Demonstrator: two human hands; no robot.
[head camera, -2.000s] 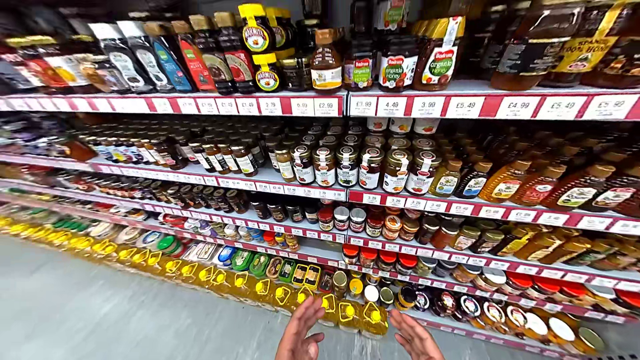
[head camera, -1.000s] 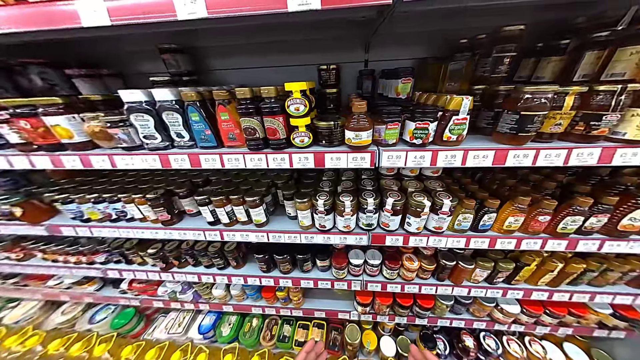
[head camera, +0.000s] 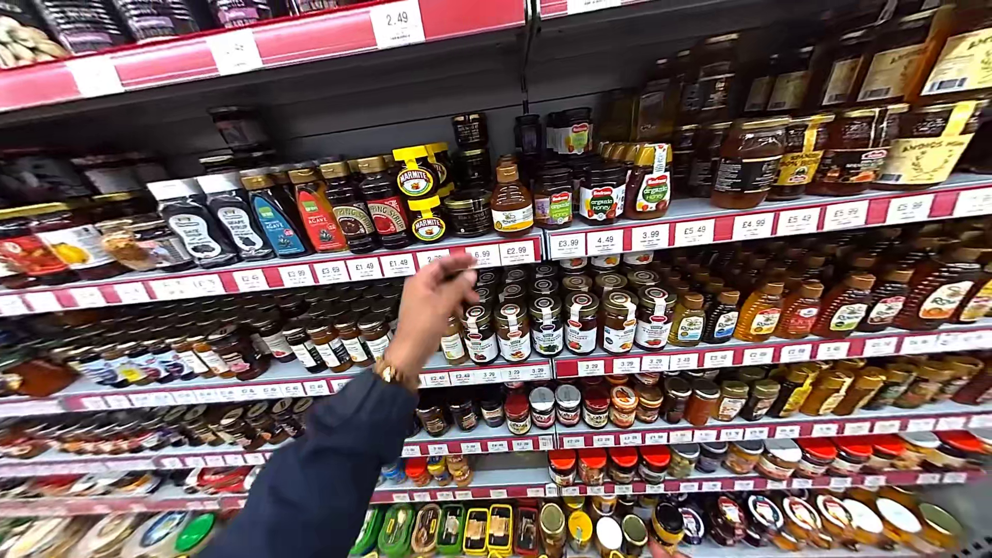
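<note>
My left hand (head camera: 435, 306), in a dark sleeve with a gold-coloured wristwatch (head camera: 395, 374), is raised in front of the shelves. Its fingers are loosely bent and hold nothing visible. Just above the fingertips are the price strip and a squeeze bottle of honey (head camera: 511, 203); Marmite jars (head camera: 426, 219) stand to its left. White-labelled jars (head camera: 513, 333) are at its right. At the bottom edge only a small part of my right hand (head camera: 665, 550) shows, close to a dark-lidded jar (head camera: 667, 523); its grip is hidden.
A higher shelf edge (head camera: 310, 43) crosses the upper left. Syrup bottles (head camera: 279, 217) and large honey jars (head camera: 748, 163) stand on the shelf below it. Squeeze bottles (head camera: 849, 310) line the right side. Red-lidded jars (head camera: 593, 465) and green-edged tubs (head camera: 451, 531) sit lower down.
My left hand has risen from low in the view to the upper price strip. My right hand shows less at the bottom edge. The view has tilted up, bringing in the higher shelf.
</note>
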